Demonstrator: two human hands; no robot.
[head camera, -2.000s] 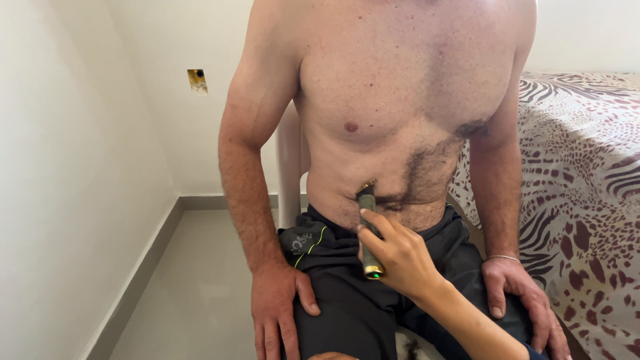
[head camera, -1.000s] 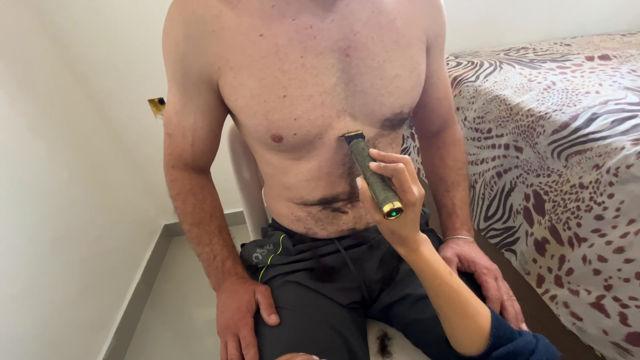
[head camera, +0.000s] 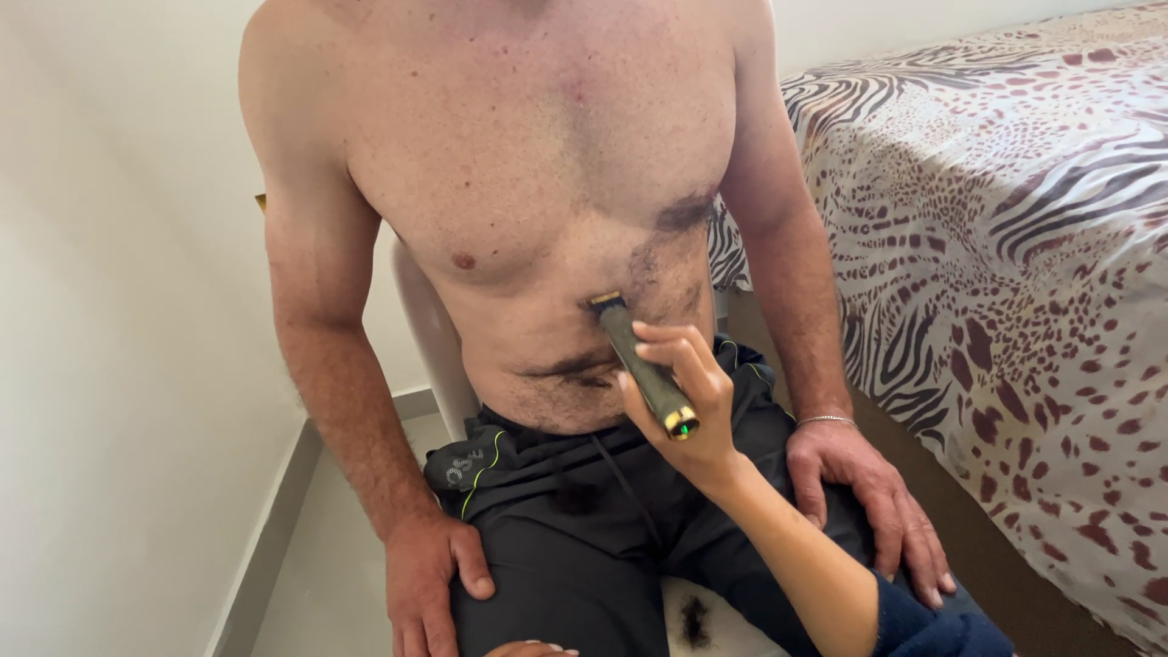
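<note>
My right hand (head camera: 689, 392) holds a cordless hair trimmer (head camera: 643, 365) with a dark green body and gold ends; a green light shows at its base. The trimmer's gold head touches or is very close to the upper belly of a seated, bare-chested person (head camera: 538, 173). Dark hair remains in patches on the side of the torso and around the navel, where loose clippings lie. Only the fingertips of my left hand (head camera: 531, 650) show at the bottom edge, by the person's thigh; what they touch is hidden.
The person sits on a white plastic chair (head camera: 433, 338) in dark shorts (head camera: 566, 547), hands resting on the thighs. A clump of cut hair (head camera: 694, 622) lies on the seat between the legs. A bed with an animal-print cover (head camera: 985, 228) stands at right, a white wall (head camera: 119, 319) at left.
My right hand moved the trimmer from the lower belly up to just below the chest, then back down to the upper belly. The view has shifted.
</note>
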